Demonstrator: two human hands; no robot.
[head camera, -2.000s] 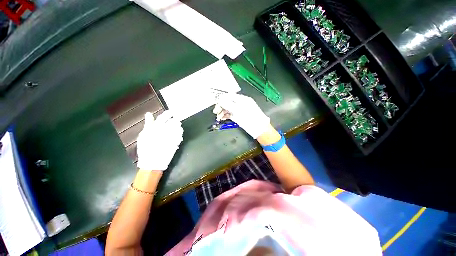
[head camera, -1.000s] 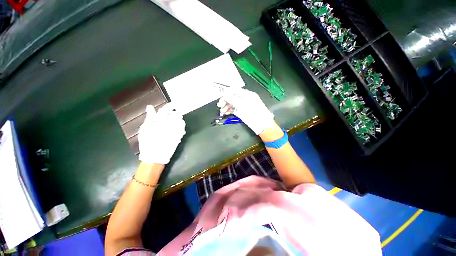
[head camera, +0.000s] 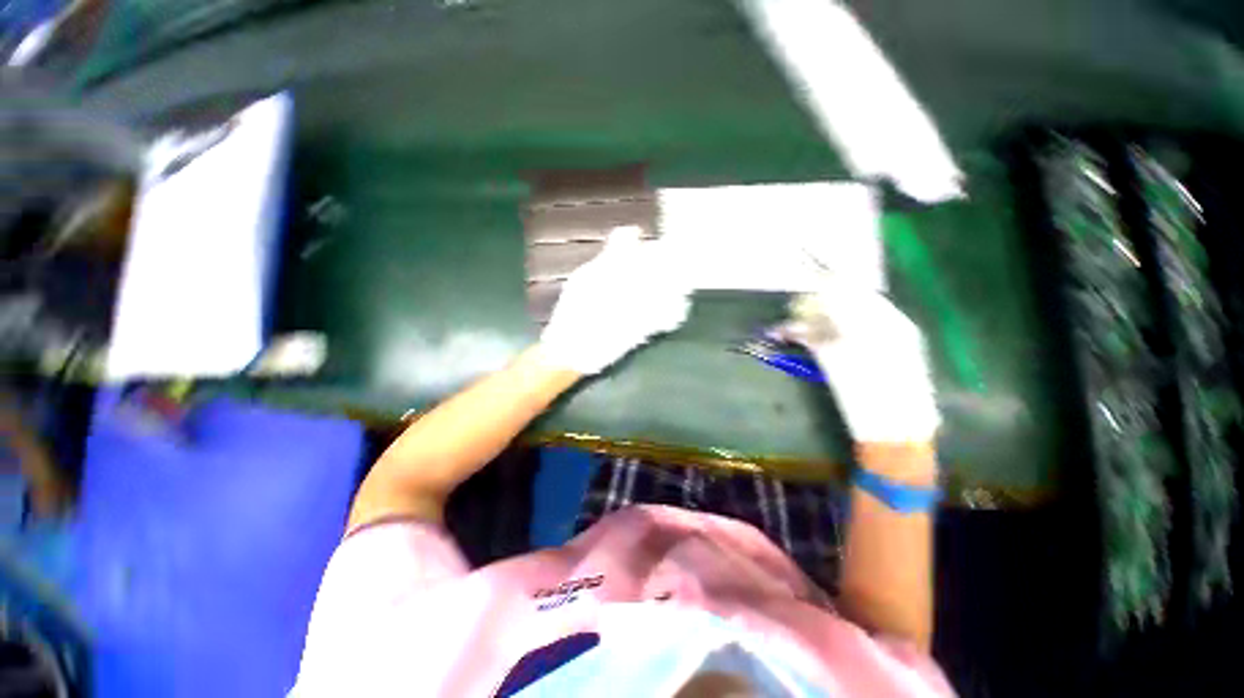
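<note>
The picture is blurred. My gloved left hand (head camera: 617, 301) rests at the right part of the brown grooved plate (head camera: 587, 218), close to the left end of the white sheet (head camera: 771, 235). Whether it holds anything cannot be told. My gloved right hand (head camera: 868, 352) is at the sheet's lower right, fingers bent together. A thin, faint line shows at its fingertips over the sheet, probably tweezers, but blur hides the grip. Side cutters with blue handles (head camera: 791, 361) lie just left of the right hand, below the sheet.
Green rails (head camera: 936, 293) lie right of the sheet. A long white bundle (head camera: 862, 98) slants behind. A black compartment tray (head camera: 1130, 396) with many green boards stands far right. A clipboard with white papers (head camera: 198, 246) is left, above a large blue surface (head camera: 218, 545). The bench edge (head camera: 655, 447) runs in front.
The view has turned and shifted left, so the bench things appear further right and the clipboard and blue surface show more. Both hands stay at about the same places by the plate and sheet.
</note>
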